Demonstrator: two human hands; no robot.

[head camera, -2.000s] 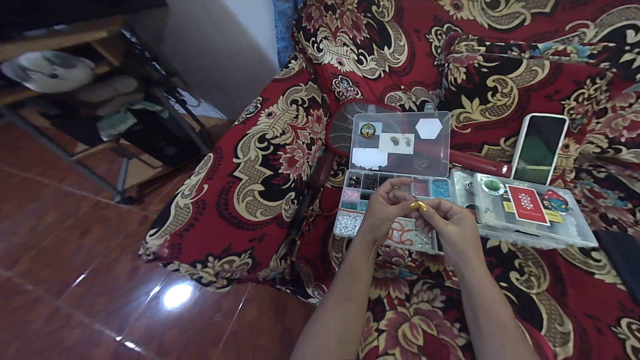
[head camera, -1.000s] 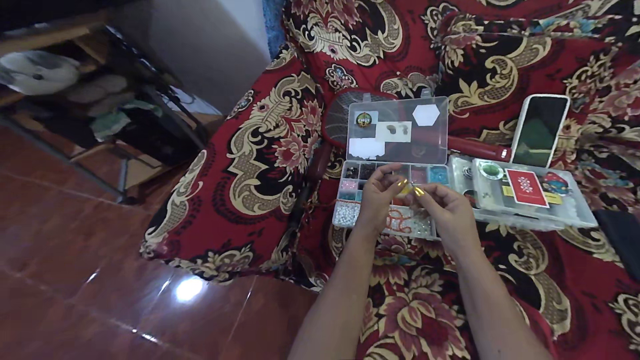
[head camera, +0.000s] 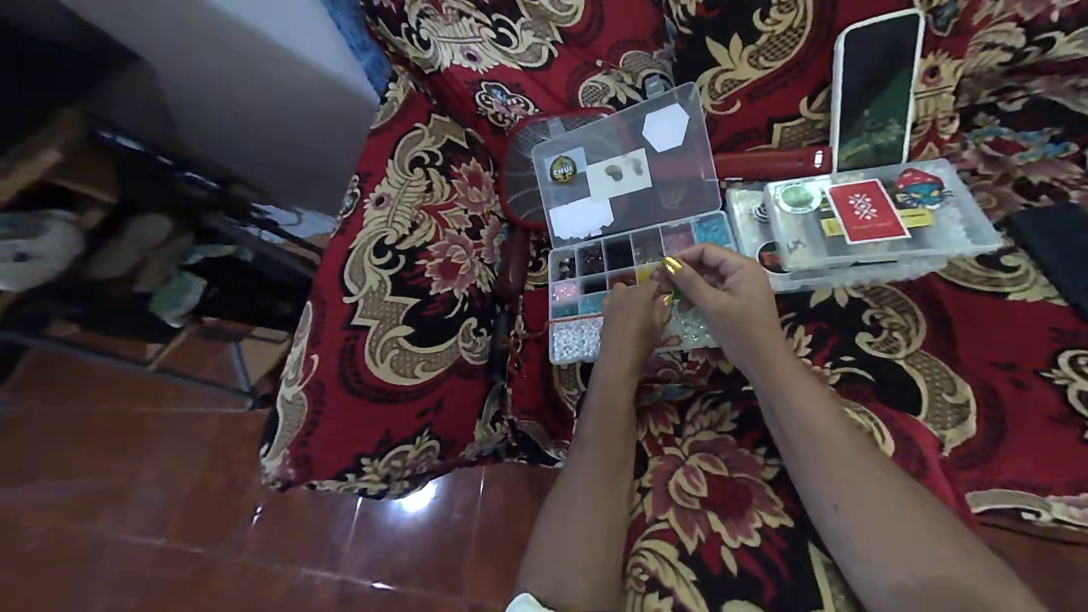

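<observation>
Both hands meet over an open, clear plastic bead organizer (head camera: 565, 350), whose compartments hold white, pink, black and turquoise beads. My left hand (head camera: 633, 314) has its fingers curled around a thin red cord (head camera: 671, 340), which also runs out to the left across the box. My right hand (head camera: 722, 285), with yellow nails, has its thumb and fingertips pinched close to the left fingers. Whatever lies between the right fingertips is too small to make out. Stickers and white paper pieces (head camera: 580, 218) lie against the raised lid (head camera: 680, 183).
Closed clear cases (head camera: 969, 229) sit to the right, a red card (head camera: 867, 211) on top. Behind them a phone (head camera: 877, 93) stands upright. An electric-racket-like object (head camera: 523, 183) lies behind the organizer. A patterned red sofa cover (head camera: 408, 280) lies beneath; a shelf rack (head camera: 246, 374) stands left.
My left hand has turned, its fingers now curled downward at the cord. The red cord now stretches out to the left of the box. My right hand remains close beside it.
</observation>
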